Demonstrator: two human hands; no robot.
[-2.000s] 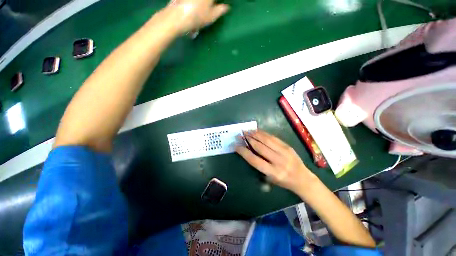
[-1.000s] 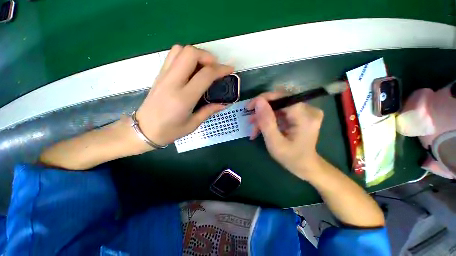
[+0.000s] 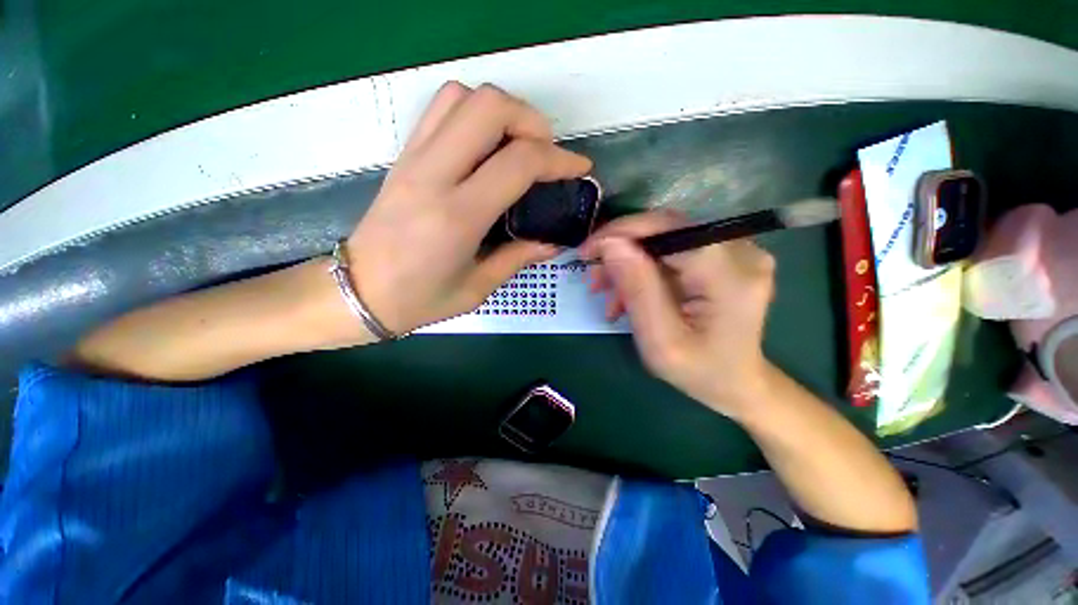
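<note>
My left hand (image 3: 455,219) holds a smartwatch body (image 3: 553,212) between thumb and fingers, black face with a rose-gold rim, above the sheet. My right hand (image 3: 695,310) holds a dark brush-ended pick (image 3: 723,233) like a pen. Its pale tuft points right; its tip points left over the sheet, just below the watch. The adhesive dot sheet (image 3: 520,310), white with rows of small dark rings, lies on the dark green bench, partly covered by both hands. Another watch body (image 3: 538,418) lies on the bench near my lap.
At the right a white packet (image 3: 904,343) lies beside a red packet (image 3: 859,284), with a sample watch (image 3: 949,219) on it. A pink fan (image 3: 1026,266) stands at the right edge. A white rail (image 3: 709,73) separates the bench from the green conveyor belt (image 3: 213,53).
My left hand has come back from the belt and now holds a watch body over the sheet. My right hand has lifted from lying on the sheet to holding the pick by the watch. The view has shifted.
</note>
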